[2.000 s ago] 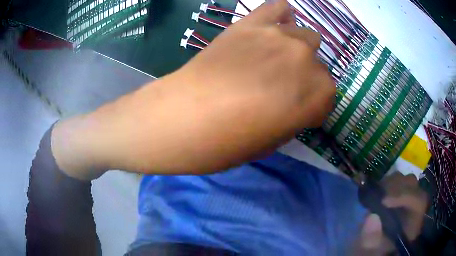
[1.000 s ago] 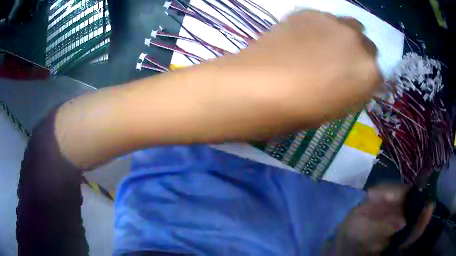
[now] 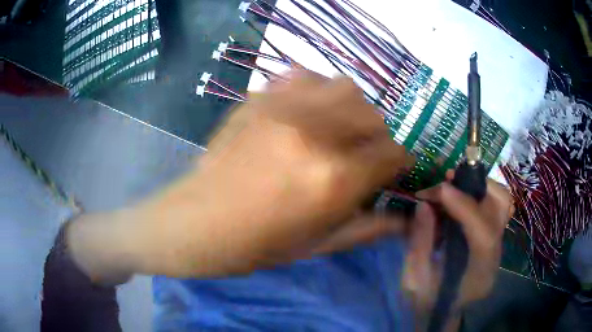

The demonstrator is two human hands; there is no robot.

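Observation:
My right hand (image 3: 477, 240) is at the lower right, shut on a soldering iron (image 3: 474, 117) with a black handle and slim barrel, its tip pointing up above the board panel. My left hand (image 3: 311, 162) is large and blurred in the middle, its fingers beside my right hand's fingertips. Its fingertips are hidden, so I cannot tell whether it holds anything. The green PCB panel (image 3: 448, 123) lies on a white board (image 3: 415, 26), partly covered by both hands. Red and black leads (image 3: 363, 45) fan out from its upper left edge.
A pile of leads (image 3: 552, 188) with white plugs (image 3: 561, 126) is at the right. Several white plugs (image 3: 206, 83) of the fanned leads lie on the dark mat at left. A second PCB panel (image 3: 110, 42) lies at the upper left. Blue clothing (image 3: 279, 298) is below.
My left hand has moved left and down from the lead pile, beside my right hand. My right hand has moved up and left, and the iron now points up over the panel.

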